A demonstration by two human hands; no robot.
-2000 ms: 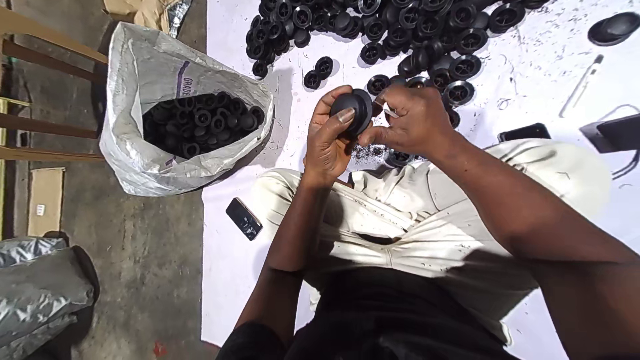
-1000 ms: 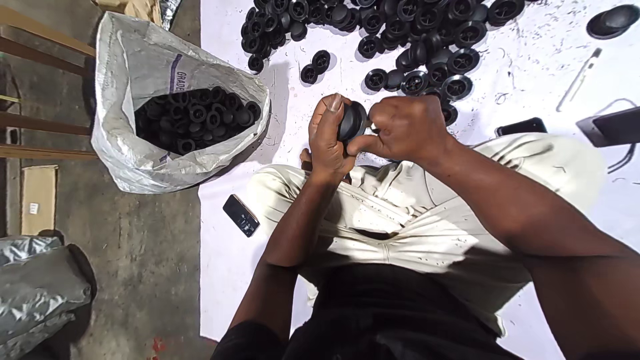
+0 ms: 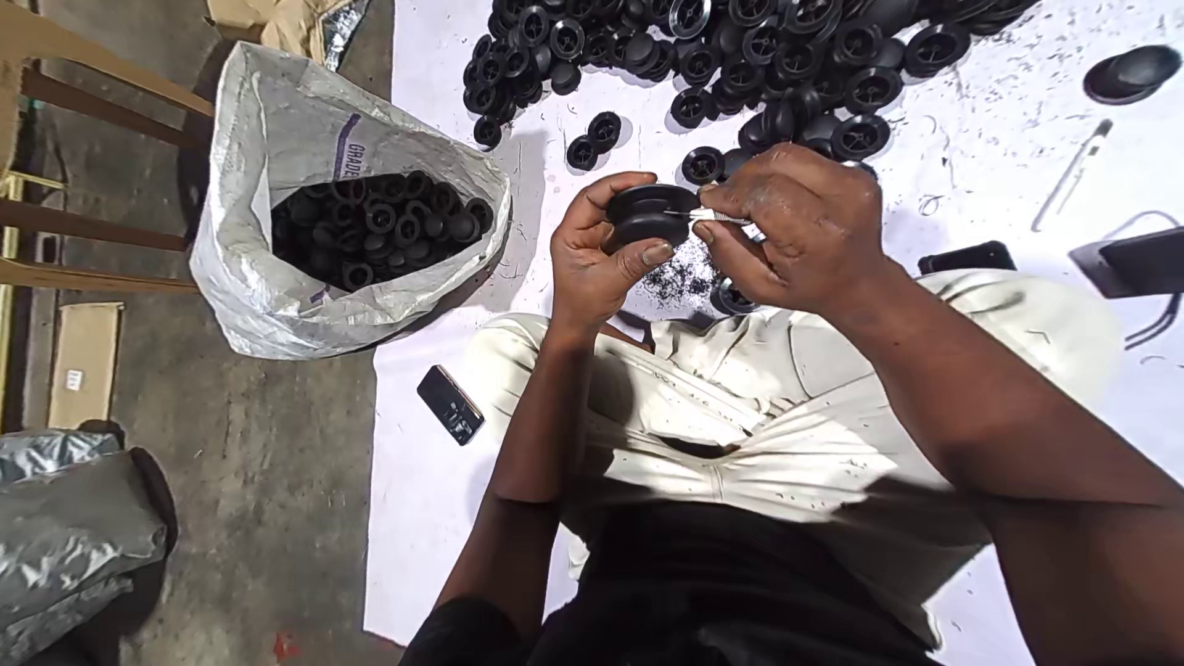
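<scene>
My left hand (image 3: 597, 259) grips a round black plastic part (image 3: 652, 215) by its rim, with the groove around its edge turned toward my right hand. Pinched between the thumb and fingers of my right hand (image 3: 800, 227) is a slim pale tool with a thin metal tip (image 3: 708, 215); the tip lies at the groove of the part. Black shavings (image 3: 680, 277) are scattered on the white sheet just below the hands. Beyond them lies a large heap of similar black round parts (image 3: 795, 55), and two more (image 3: 594, 141) sit apart to its left.
An open woven plastic sack (image 3: 231, 277) holding black rings stands at the left, beside a wooden chair (image 3: 102, 102). A phone (image 3: 450, 405) lies near my left knee. Farther right are a dark phone-like object (image 3: 967, 259), a pen-like tool (image 3: 1071, 176), a black device (image 3: 1142, 262) and black discs (image 3: 1133, 74).
The black part has been tilted in my left hand, so its edge groove now shows. The thin tool in my right hand has come into clear view at that groove.
</scene>
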